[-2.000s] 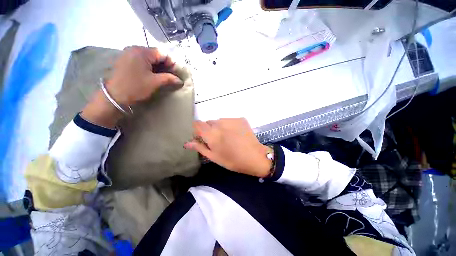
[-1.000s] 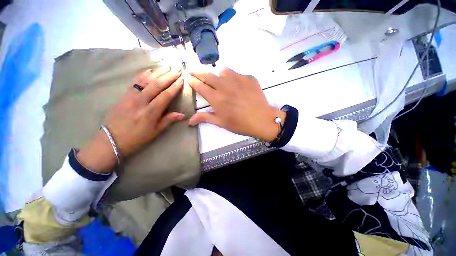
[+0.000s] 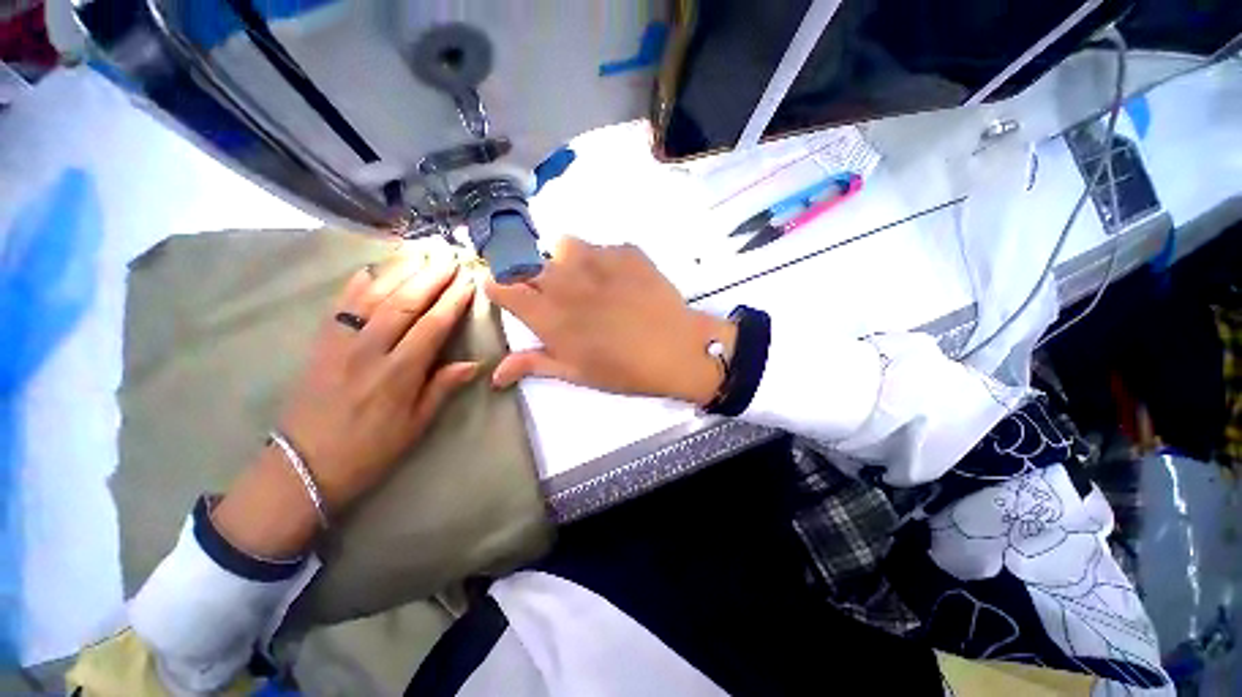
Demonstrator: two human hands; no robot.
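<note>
A khaki cloth panel (image 3: 225,327) lies flat on the white table, its right edge under the sewing machine's needle area (image 3: 443,242), which is in bright glare. My left hand (image 3: 375,375) lies flat on the panel with fingers slightly spread, fingertips close to the foot. My right hand (image 3: 599,320) rests at the panel's right edge, its index fingertip beside the blue-grey cylinder (image 3: 510,245) and its thumb on the cloth edge. Neither hand grips the cloth. The needle and foot are too bright to make out clearly.
Thread snips (image 3: 801,211) with blue and pink handles lie on the table to the right. A thin white plastic bag (image 3: 1001,259) and a cable hang at the right. The dark phone (image 3: 872,68) is strapped to the machine head. A scale strip (image 3: 654,470) runs along the front edge.
Over two seconds my left hand has gone from pinching the cloth to lying flat on it, the panel has been spread out, and my right hand has moved up beside the foot. The view has shifted.
</note>
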